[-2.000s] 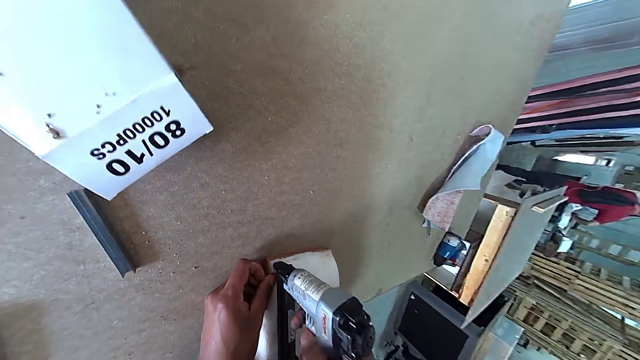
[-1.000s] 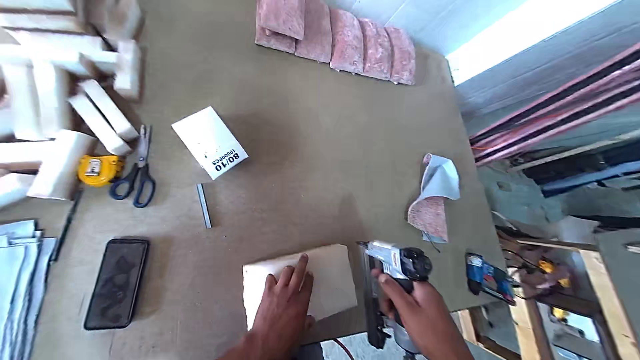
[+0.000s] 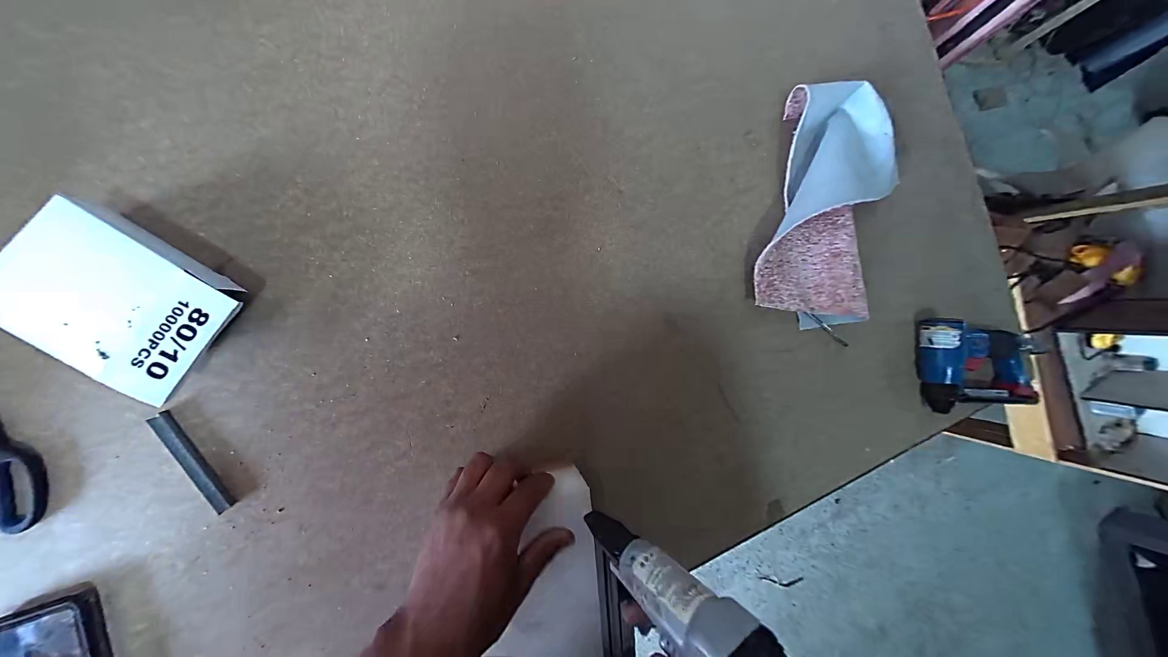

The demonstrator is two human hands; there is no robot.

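At the bottom centre my left hand (image 3: 484, 547) presses on a pale, flat fabric-like piece (image 3: 557, 584), its fingertips near the far end. My right hand (image 3: 636, 617) is mostly hidden behind a pneumatic staple gun (image 3: 675, 593) and grips it. The gun's black nose touches or nearly touches the right edge of the pale piece. A strip of staples (image 3: 192, 461) lies on the brown tabletop to the left, beside a white cardboard box (image 3: 109, 301) that bears printed writing.
Scissors' dark handle (image 3: 20, 484) and a phone (image 3: 55, 630) lie at the left edge. On the right are a folded pink-and-grey fabric scrap (image 3: 821, 210) and a blue staple gun (image 3: 972, 365) by the table's edge (image 3: 849, 488). Beyond stands a wooden frame (image 3: 1031, 420).
One second ago my left hand lay flat on the middle of the pale piece; now it is near its far end, close to the staple gun's nose. The view has moved closer.
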